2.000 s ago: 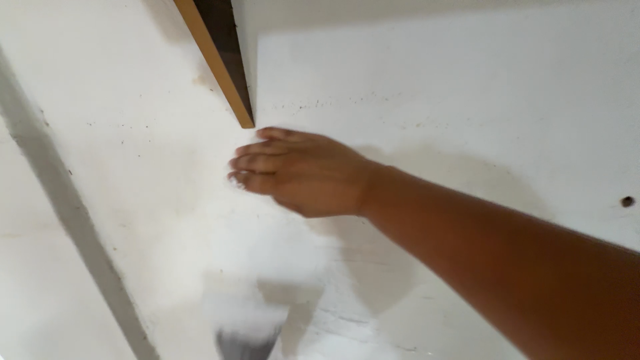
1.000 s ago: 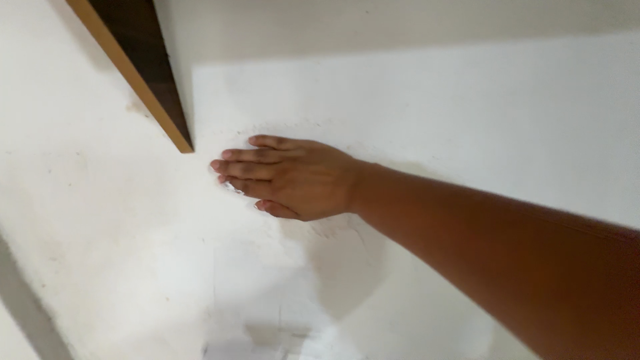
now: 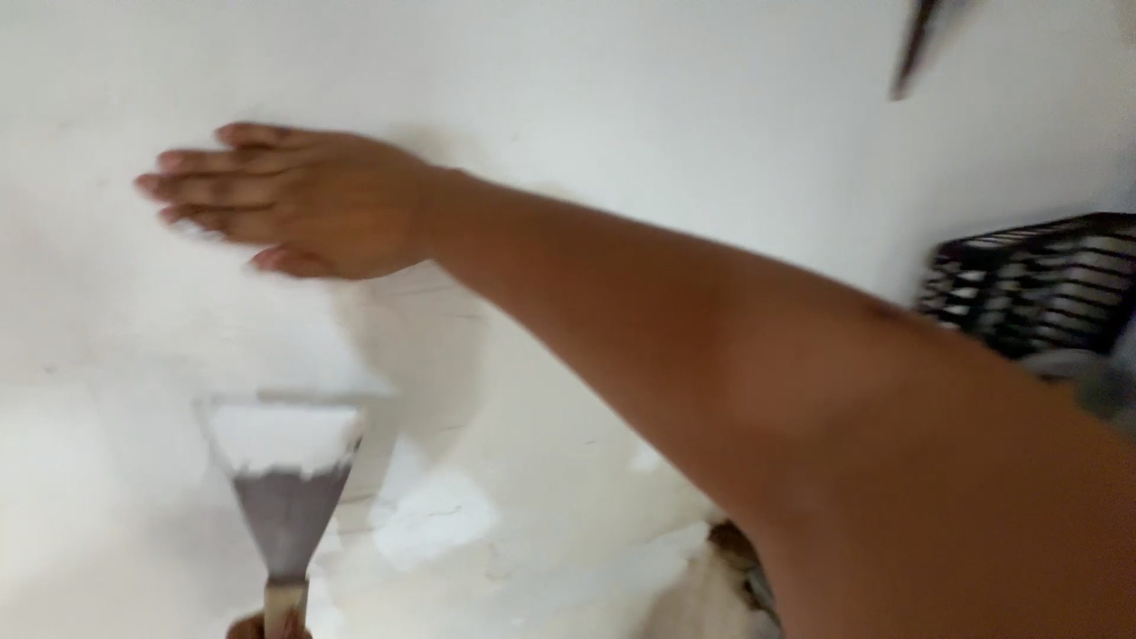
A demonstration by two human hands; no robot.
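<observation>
My right hand [image 3: 346, 204] reaches in from the right and lies palm-down against a white wall [image 3: 568, 89], fingers spread slightly and pointing left. A bit of white material shows by its fingers; what is under the palm is hidden. Below, at the bottom edge, my left hand [image 3: 266, 627] grips the handle of a putty knife [image 3: 288, 519], only its fingers in view. The knife's wide blade points up and carries white putty [image 3: 284, 437] along its upper part. Paler white patches [image 3: 435, 515] mark the wall right of the blade.
A black plastic basket [image 3: 1038, 284] is at the right edge, partly behind my forearm. A dark, narrow object [image 3: 914, 49] juts in at the top right. Below my arm is a brown, damaged-looking area [image 3: 732, 541]. The picture is blurred.
The putty knife, mostly out of view a second ago, now shows with putty on its blade. The brown-edged board has left the view and the basket has come in, as the view has shifted.
</observation>
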